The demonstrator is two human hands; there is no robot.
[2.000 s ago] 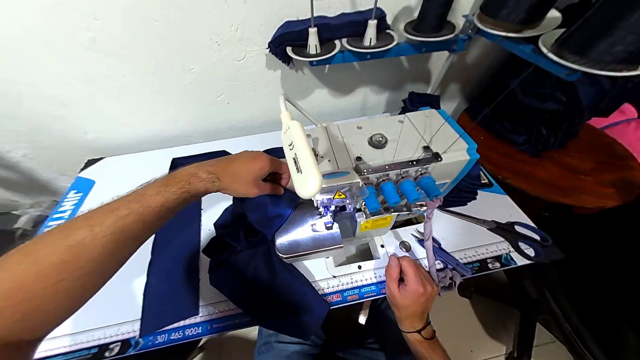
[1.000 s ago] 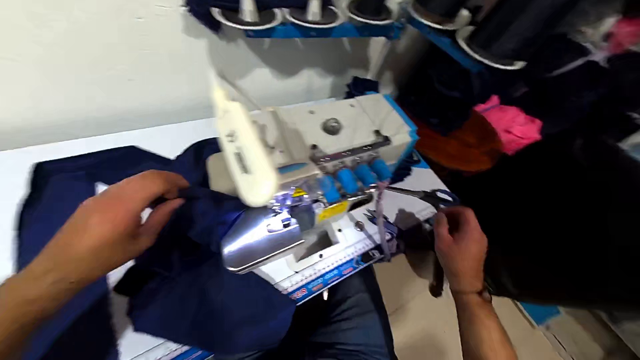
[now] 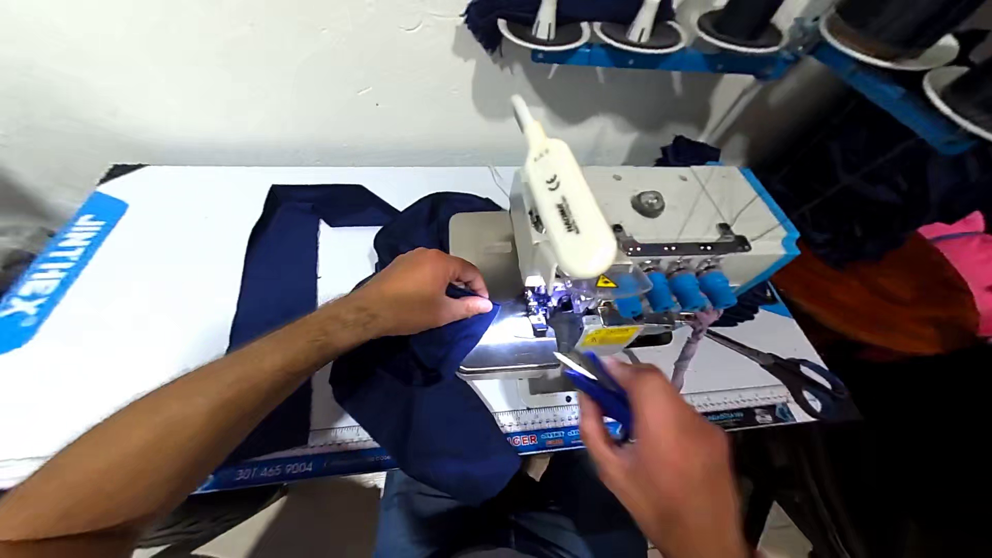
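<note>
My left hand point(image 3: 430, 293) pinches the edge of navy blue fabric point(image 3: 434, 403) just left of the needle area of a white and blue overlock sewing machine point(image 3: 651, 209). The fabric lies bunched below that hand and hangs over the table's front edge. In front of the machine my right hand point(image 3: 659, 449) holds blue-handled thread snips point(image 3: 608, 399), their pale tip pointing up and left toward the presser foot. A white clip-on lamp point(image 3: 572, 209) lights the needle area.
Dark-handled scissors point(image 3: 798, 376) lie at the right end of the white table point(image 3: 178, 256). A navy fabric strip point(image 3: 275, 287) is on the left. Thread cones on a blue rack point(image 3: 659, 58) stand above; an orange-brown round surface point(image 3: 891, 294) is behind right.
My right hand has come from beside the scissors at the right to the machine's front, now with blue snips in it. My left hand has moved close to the needle area, fabric edge between its fingers.
</note>
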